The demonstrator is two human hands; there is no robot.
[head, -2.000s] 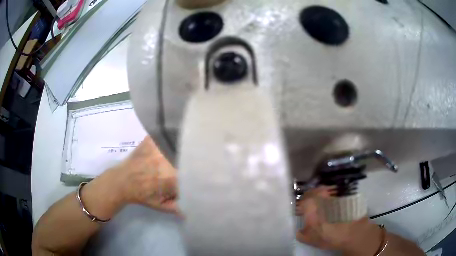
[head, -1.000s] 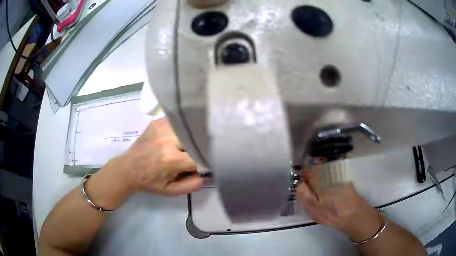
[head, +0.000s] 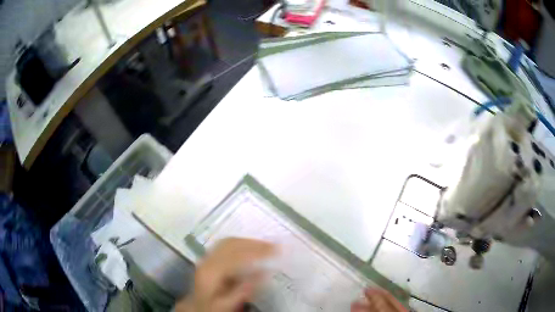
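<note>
The white pattern template [head: 292,262], with faint printed lines, lies on a sage green fabric panel [head: 304,227] that shows as a border around it, at the front of the table. My left hand [head: 228,274] is blurred and lies over the template's left part; whether its fingers hold anything is unclear. My right hand [head: 378,301] is cut off by the bottom edge; its fingers touch the template near the right end. The cream sewing machine head [head: 487,177] is at the right, above the metal needle plate [head: 409,222].
Stacked cut panels [head: 335,64] with green edges lie at the table's back. A white plastic basket [head: 143,152] with white and green pieces stands beside the table's left edge. Another table [head: 100,30] is at the upper left. Green cloth [head: 493,70] lies behind the machine.
The view has swung left, away from the close machine head. Both hands have left the needle area; my left hand is over the template and my right hand is at its right end.
</note>
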